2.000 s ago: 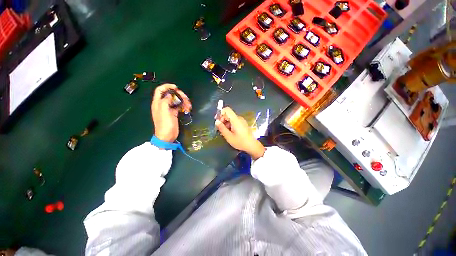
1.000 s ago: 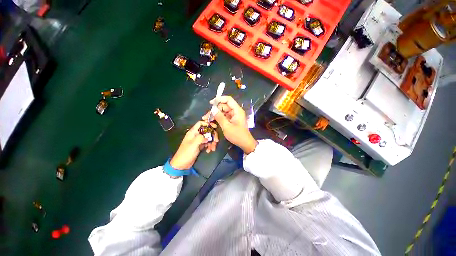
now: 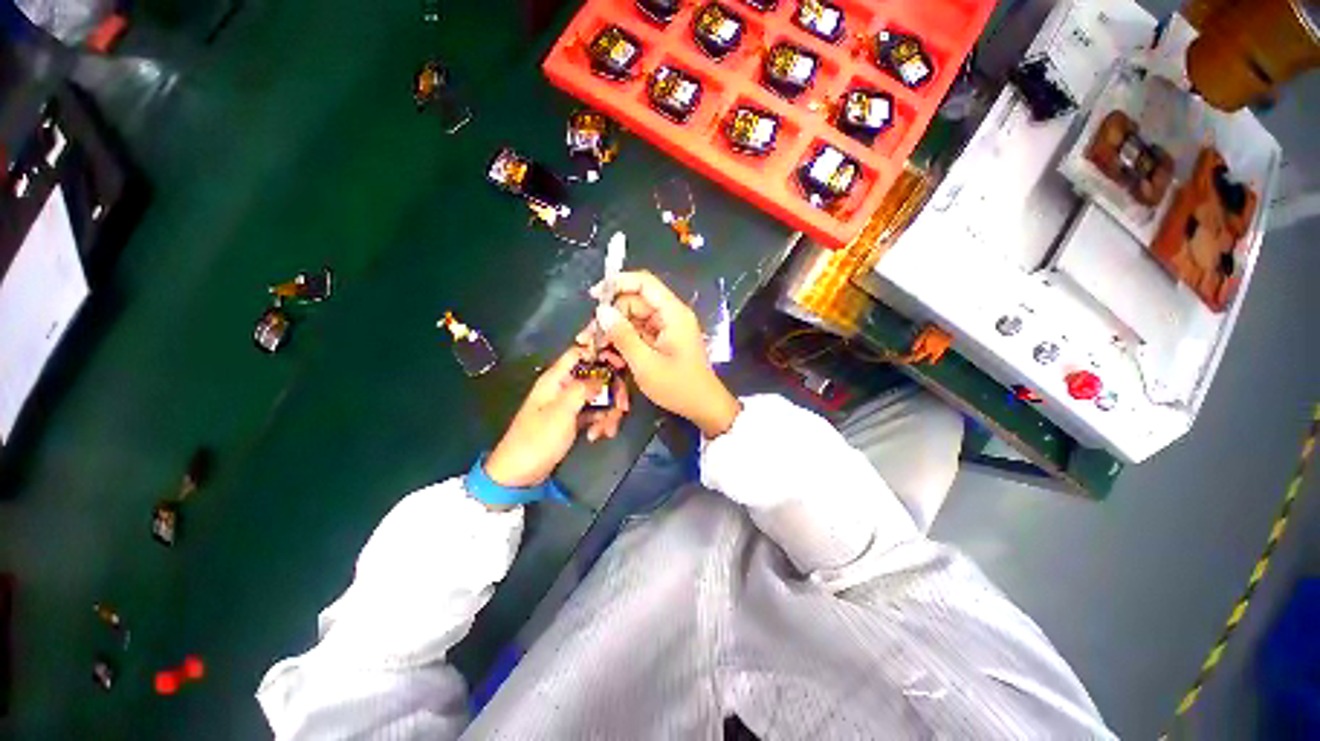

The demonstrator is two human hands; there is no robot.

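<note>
My left hand [image 3: 544, 423], with a blue band at the wrist, holds a small electronic module [image 3: 597, 382] between its fingertips near the bench's front edge. The module is dark with gold and white patches. My right hand [image 3: 660, 345] holds a pale, thin pointed tool [image 3: 615, 261]. Its light end sticks up above the fingers, and its lower end is at the module. The fingers partly hide the tool's tip and the module's edges.
An orange-red parts tray [image 3: 814, 213] with several modules lies at the top. The white press base [image 3: 977, 275] stands right, with a red button [image 3: 1083, 385]. Loose modules and a flex cable part [image 3: 466, 345] lie on the green mat. A white sheet [image 3: 41, 311] is far left.
My hands have come together, and the module is now at the tool. A flex cable part now lies on the mat left of my hands. The view has shifted, so the tray sits higher.
</note>
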